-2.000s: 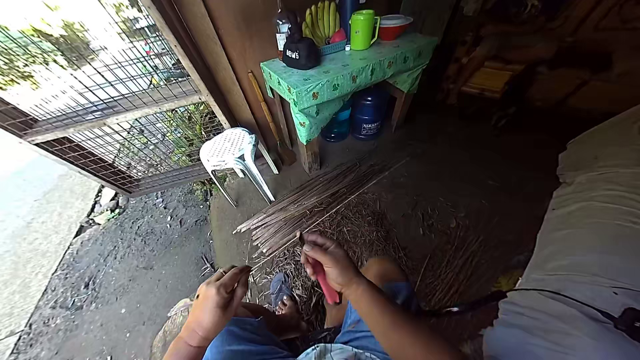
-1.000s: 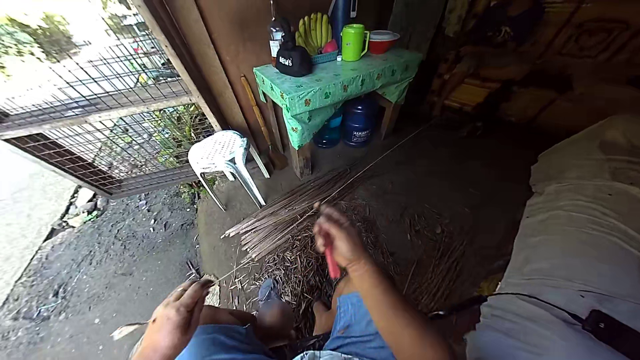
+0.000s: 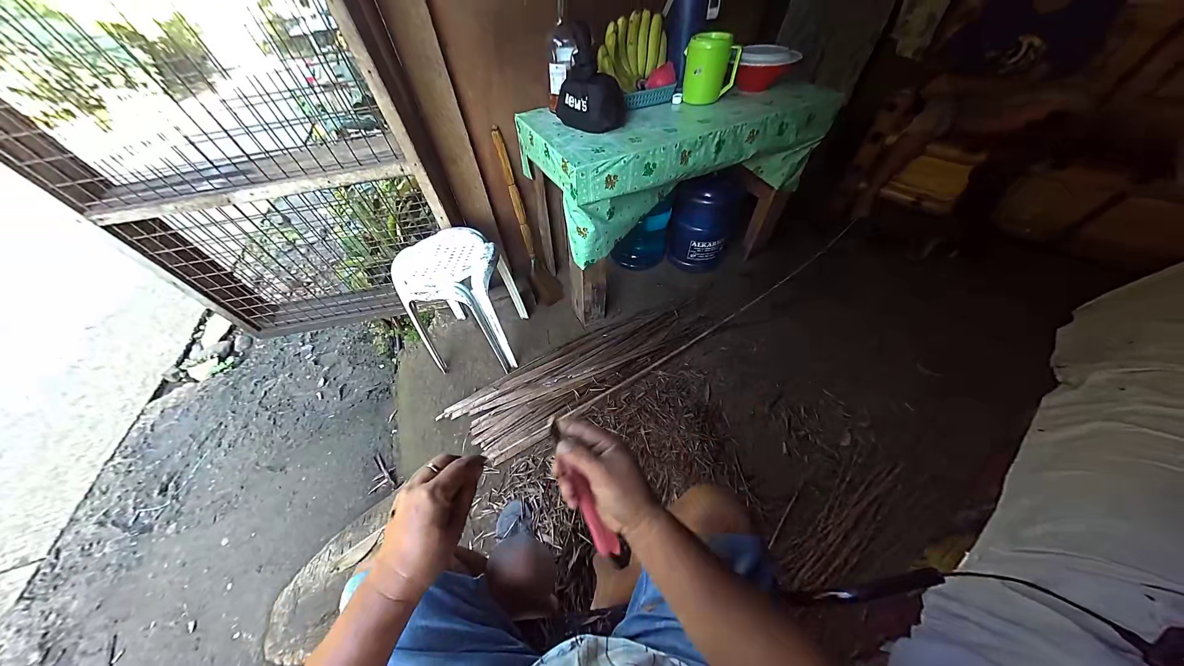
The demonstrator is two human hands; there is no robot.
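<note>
My right hand is closed on a knife with a red handle; its short dark blade shows above the thumb and lies against a long thin strip. The strip runs from near my hands up and right, over the floor. To the left, the fingertips of my left hand are pinched together, apparently on the strip's near end. Beyond my hands lies a bundle of thin brown sticks. Shavings cover the floor around my feet.
A white plastic stool stands beside a table with a green cloth, large blue water containers under it. At left is a wire mesh gate. Pale fabric and a black cable lie at right. More thin sticks are near my right knee.
My left hand was farther left and lower a second ago, well apart from my right; now the two are closer together. The red-handled knife has stayed in my right hand.
</note>
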